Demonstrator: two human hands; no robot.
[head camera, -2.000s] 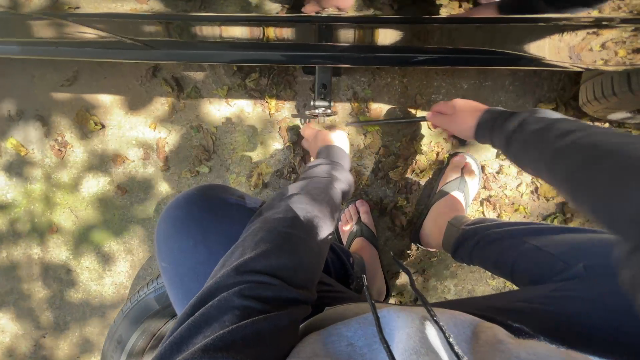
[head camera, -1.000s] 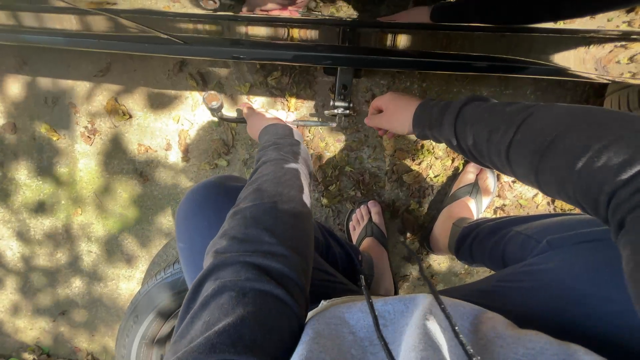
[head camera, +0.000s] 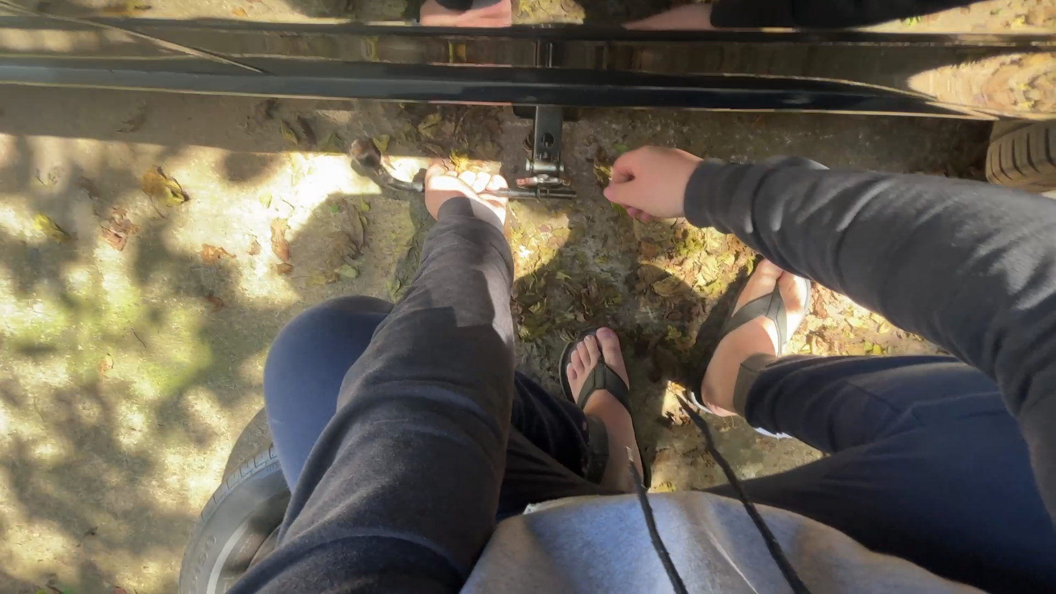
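A car jack projects from beneath the sill of a dark, glossy car. Across the jack's outer end lies a metal lug wrench, its bent socket end to the left and its straight tip just right of the jack. My left hand is closed around the wrench shaft, left of the jack. To the right of the shaft's tip, my right hand hangs with curled fingers, apart from the wrench. Whether anything is between those fingers cannot be told.
A loose wheel with its tire lies beside my left knee. Another tire of the car shows at the upper right. Dry leaves cover the ground around my sandaled feet, and the car's side overhangs the far edge.
Two seconds ago my right hand was on a rod to the right of the jack. It has let go, and the wrench's bent end now shows left of my left hand.
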